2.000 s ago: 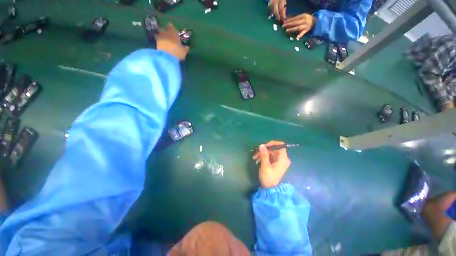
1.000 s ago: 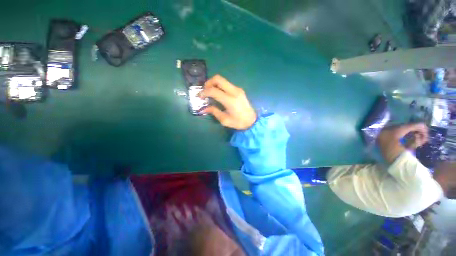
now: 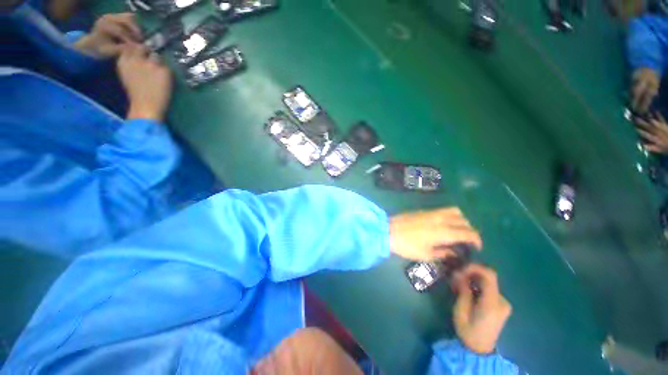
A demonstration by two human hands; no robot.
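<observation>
A black handset unit with a silver board lies on the green table in front of me. My left hand reaches over it from the left, its fingertips closed on the unit's dark upper end. My right hand is just below and to the right, fingers bent close to the same end. A small dark thing shows between its fingers; it is blurred and its shape is unclear. The contact between fingers and unit is partly hidden.
Several black handsets lie in a loose group beyond my left forearm, one nearer. Another lies at right. A neighbour's hands and more units are at upper left. Another person's hands are at the right edge.
The view has swung left. My left hand, out of sight a second ago, is now at a handset's upper end. My right hand has moved from a handset's board to beside that end.
</observation>
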